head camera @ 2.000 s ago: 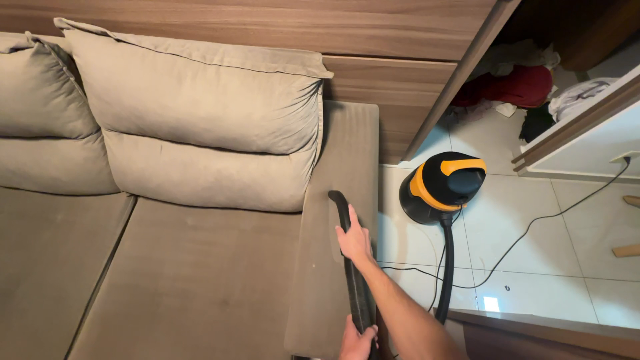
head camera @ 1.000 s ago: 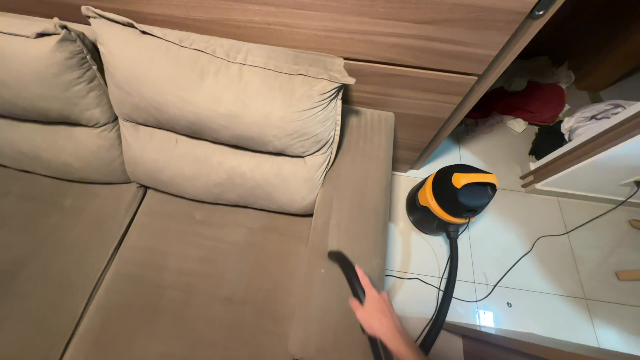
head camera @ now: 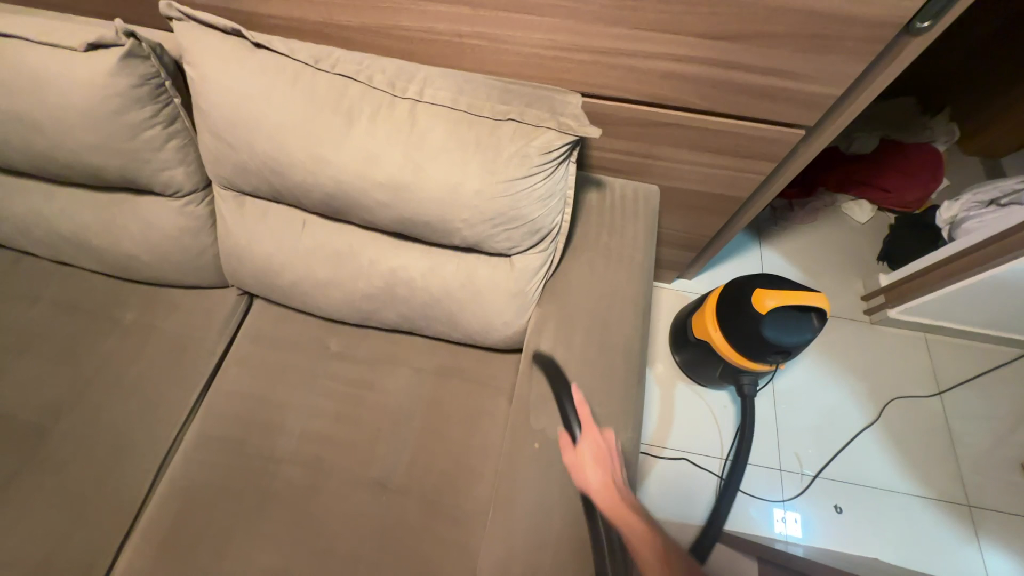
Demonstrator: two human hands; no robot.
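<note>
My right hand (head camera: 594, 460) is closed around the black tube of a vacuum cleaner (head camera: 560, 394), over the sofa's armrest (head camera: 612, 264). The tube's curved tip lies at the inner side of the armrest, just below the lower right corner of the beige back cushion (head camera: 384, 176). Below my hand, the tube runs down out of the frame, partly hidden by my forearm. Left of it is the brown seat cushion (head camera: 336, 432). A black and yellow canister vacuum cleaner (head camera: 752, 328) stands on the floor with its black hose (head camera: 734, 480) attached. My left hand is out of view.
A wood-grain panel (head camera: 720, 152) rises behind the sofa. White floor tiles (head camera: 864, 432) lie at right, crossed by a thin black cord (head camera: 852, 444). Red cloth (head camera: 896, 176) and other fabrics lie farther back, near a low white unit with a wood-grain edge (head camera: 960, 268).
My left hand, at the tube's lower part two seconds ago, is out of view. Since one second ago, my right hand has moved the tube's tip up toward the back cushion's corner.
</note>
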